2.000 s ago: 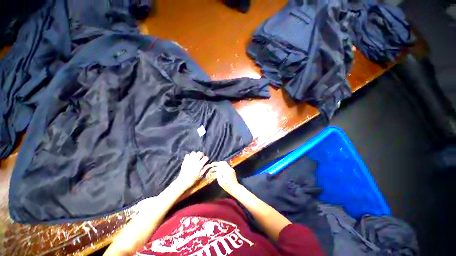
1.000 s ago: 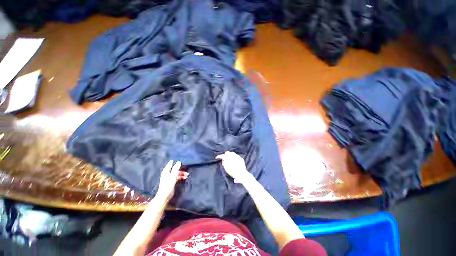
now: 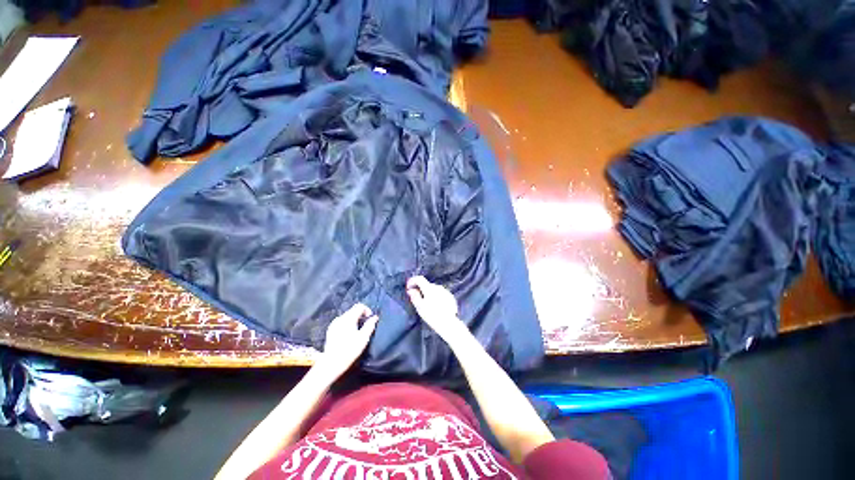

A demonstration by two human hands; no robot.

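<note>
A dark navy-grey jacket (image 3: 517, 291) lies spread on the brown table with its shiny blackish lining (image 3: 272, 234) facing up. A piece of matte blue-grey cloth (image 3: 389, 323) lies over the lining near the bottom edge, between my hands. My left hand (image 3: 351, 334) is at the left side of this cloth, fingers curled; whether it pinches cloth is not clear. My right hand (image 3: 433, 303) has its fingertips on the cloth at the upper right, with thumb and finger close together. Both hands are bare.
A jacket pile (image 3: 225, 75) lies behind; a folded jacket stack (image 3: 712, 178) is at right. Dark garments (image 3: 637, 47) line the far edge. A paper sheet (image 3: 33, 70) and pad (image 3: 39, 139) lie left. A blue bin (image 3: 689, 422) stands below the table's front edge.
The view has swung left since two seconds ago. Since one second ago, my left hand has moved slightly right, and the matte cloth strip between my hands has changed shape and now hangs lower.
</note>
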